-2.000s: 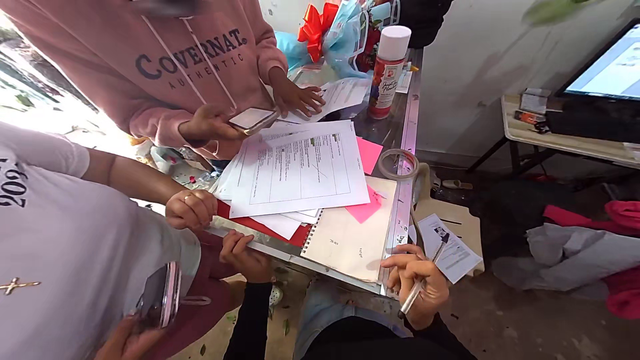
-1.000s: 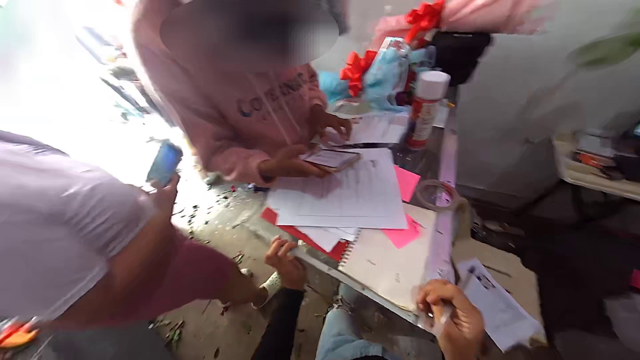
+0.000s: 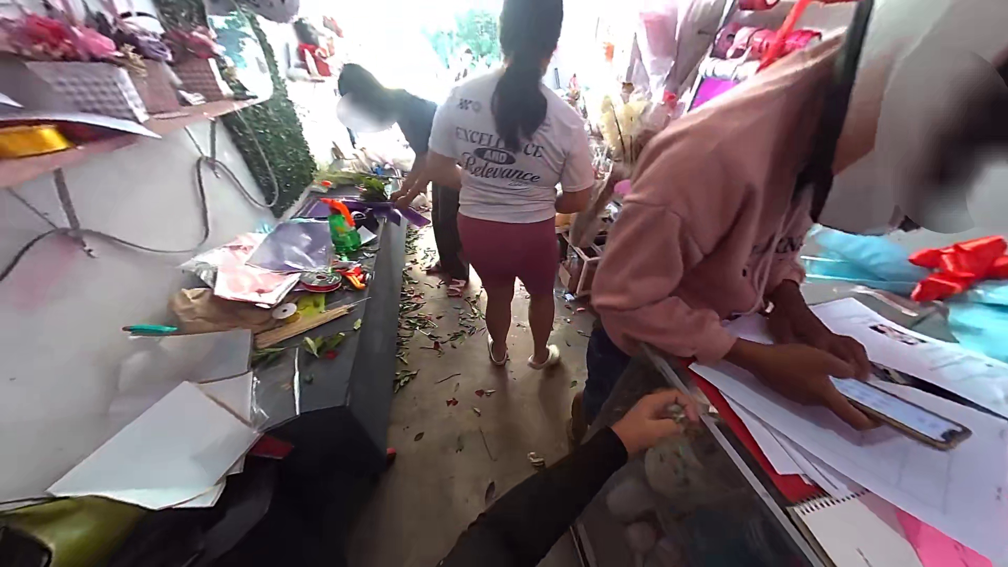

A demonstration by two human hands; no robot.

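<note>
My left hand [image 3: 655,421], in a black sleeve, rests on the edge of a glass-topped counter [image 3: 709,504] with its fingers curled; whether something small is between them cannot be told. My right hand is out of view. Right of my left hand, printed papers [image 3: 835,425] lie over a red folder [image 3: 713,386]. A spiral notebook [image 3: 850,528] with a pink sticky note [image 3: 933,543] is at the lower right. A person in a pink hoodie leans over the papers and holds a smartphone [image 3: 902,409] above them.
A person in a white T-shirt [image 3: 512,157] stands in the aisle, back turned; another bends over the left table. That table holds a green spray bottle [image 3: 342,228], ribbon spools, wrapping sheets and white cards [image 3: 169,449]. Leaves and petals litter the floor [image 3: 465,394].
The view has swung far to the left. The person in the white T-shirt, close on my left before, now stands farther off in the aisle. My right hand, seen earlier at the notebook, has left the view.
</note>
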